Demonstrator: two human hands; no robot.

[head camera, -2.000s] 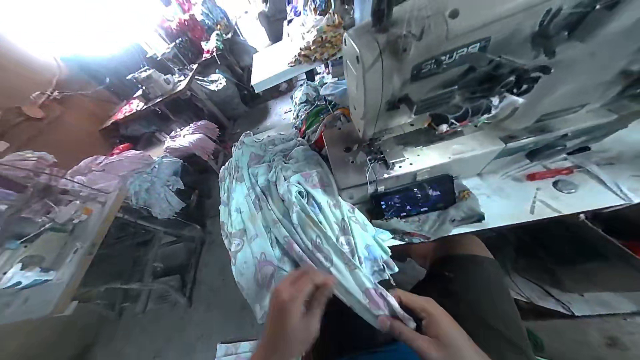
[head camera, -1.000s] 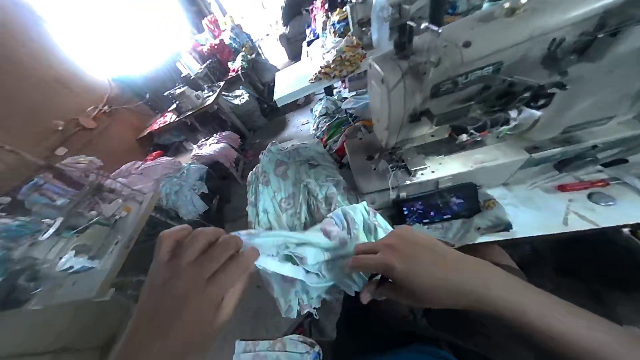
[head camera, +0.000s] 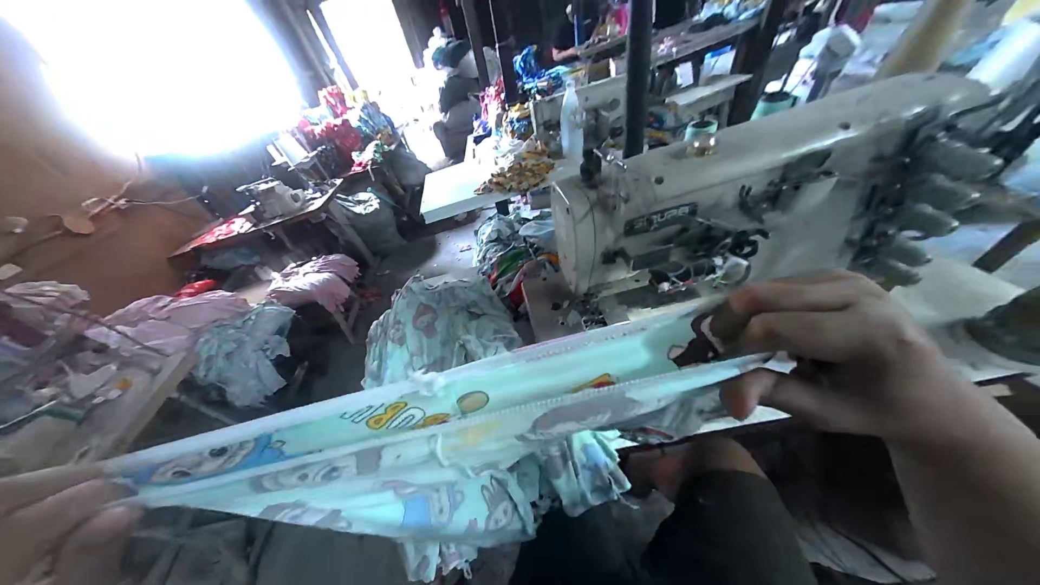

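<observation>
A light green printed fabric piece (head camera: 422, 431) with cartoon figures is stretched across the view, a stitched seam running along it. My left hand (head camera: 65, 520) pinches its left end at the lower left edge of the view. At the right, my right hand (head camera: 821, 357) grips the other end between thumb and fingers, in front of the sewing machine (head camera: 715, 187). Loose folds hang beneath the stretched band. Behind it, a heap of similar printed cloth (head camera: 439, 325) lies left of the machine. The fabric and my right hand hide part of the machine's needle area and table.
Pink cloth piles (head camera: 313, 280) and a pale green pile (head camera: 244, 357) rest at the left. A white tabletop (head camera: 459, 191) stands behind, with yellow patterned cloth. A dark vertical pole (head camera: 639, 81) rises behind the machine. A person's arm (head camera: 565, 53) shows in the background.
My hands have moved apart, and the fabric bunched between them one second ago is now pulled out long. The view has tilted up, showing more of the room.
</observation>
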